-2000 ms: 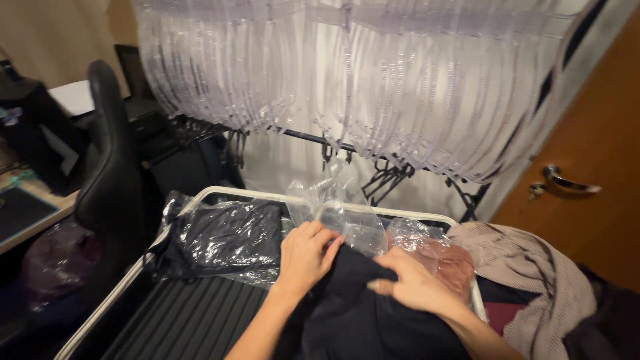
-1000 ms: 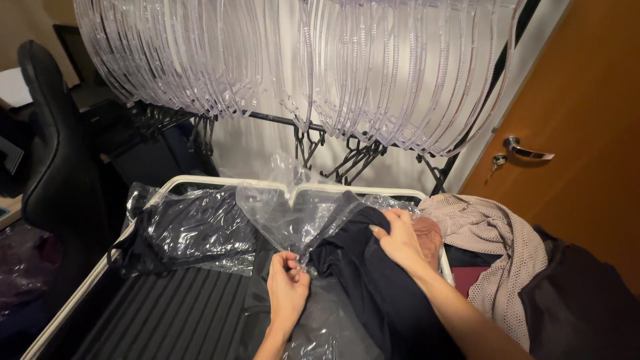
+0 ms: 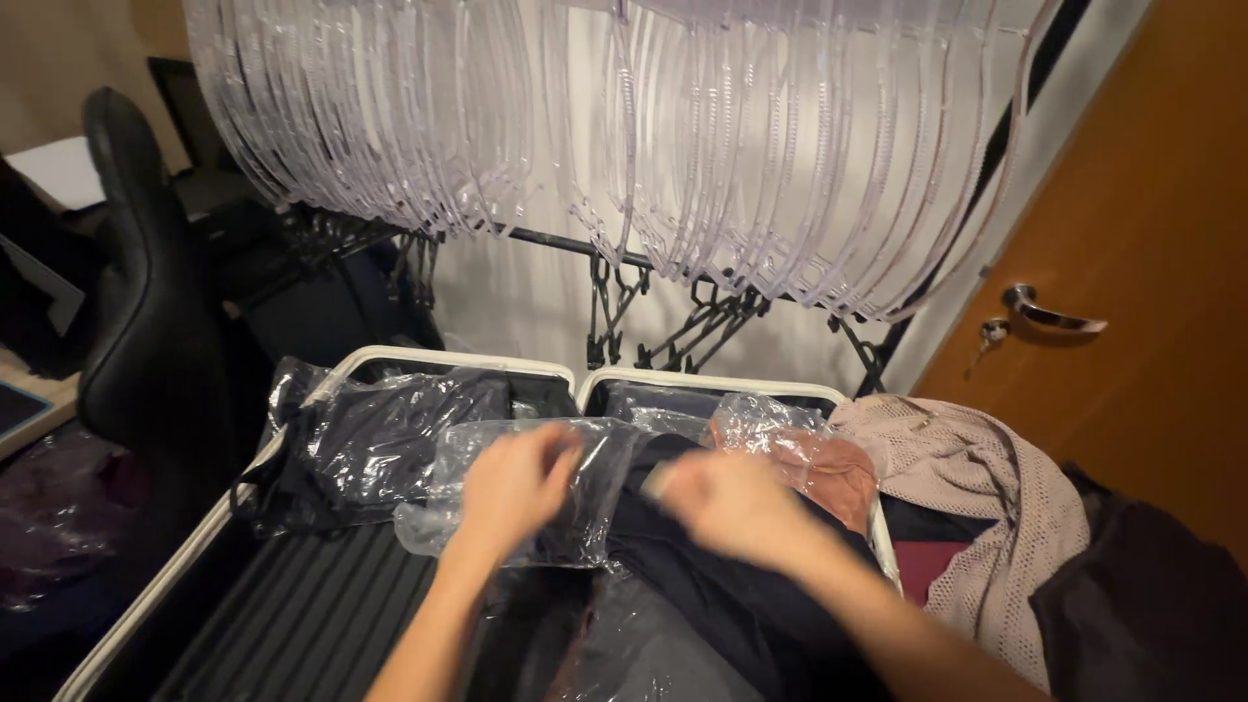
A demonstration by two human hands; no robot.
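My left hand (image 3: 517,480), blurred, is over a clear plastic bag (image 3: 604,458) that lies flat above the middle of an open suitcase (image 3: 200,534); whether its fingers grip the film is unclear. My right hand (image 3: 726,497), also blurred, is just right of it at the upper end of a dark navy garment (image 3: 682,585); its grip cannot be made out. Part of the garment meets the bag's right edge. Dark clothing in plastic (image 3: 400,439) lies in the left half of the case, and an orange-brown garment in plastic (image 3: 829,468) in the right.
Clear plastic hangers (image 3: 780,146) crowd a black rail (image 3: 556,239) behind the case, with black clip hangers below. A beige knitted garment (image 3: 1014,487) and dark clothing (image 3: 1150,595) lie at right, near a wooden door (image 3: 1160,224). A black chair (image 3: 141,263) stands at left.
The plastic bag, bunched up between my hands one second ago, now lies spread out flatter. My left hand has moved up onto it from the navy garment's left edge.
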